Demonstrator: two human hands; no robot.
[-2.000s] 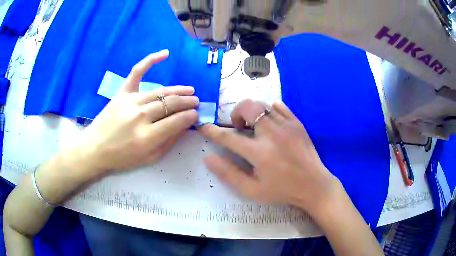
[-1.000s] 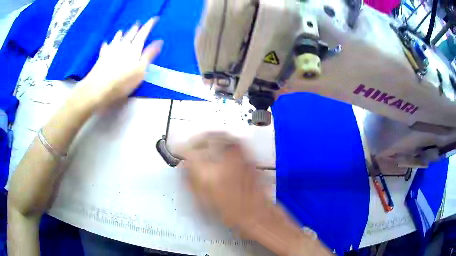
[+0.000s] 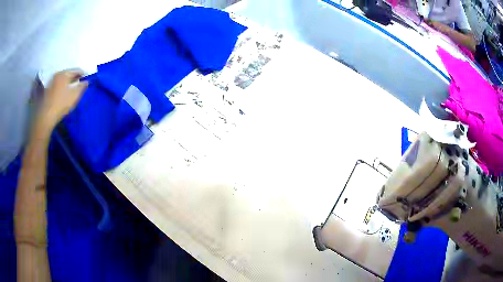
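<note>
My left hand (image 3: 62, 98) is at the far left, beside the heap of blue pieces (image 3: 149, 66) on the table's left edge. Its fingers are curled on the edge of a blue panel (image 3: 91, 124), partly blurred. Blue cloth with a pale band (image 3: 85, 176) hangs below the hand, past the table edge. Two short pale bands show on the heap. My right hand is out of the picture. The sewing machine head (image 3: 422, 187) stands at the lower right, with stacked blue panels (image 3: 420, 256) partly hidden under it.
The white table (image 3: 265, 165) has worn marks near the heap and a curved front edge. A grey-blue surface with a blue rim (image 3: 380, 55) lies behind it. Pink cloth (image 3: 474, 99) is at the upper right, with another person's arm (image 3: 455, 37) beyond. White scraps (image 3: 444, 129) touch the machine.
The view has swung left, so the machine now shows at the lower right. My left hand has moved from the panel beside the needle to the left heap. My right hand has left the picture.
</note>
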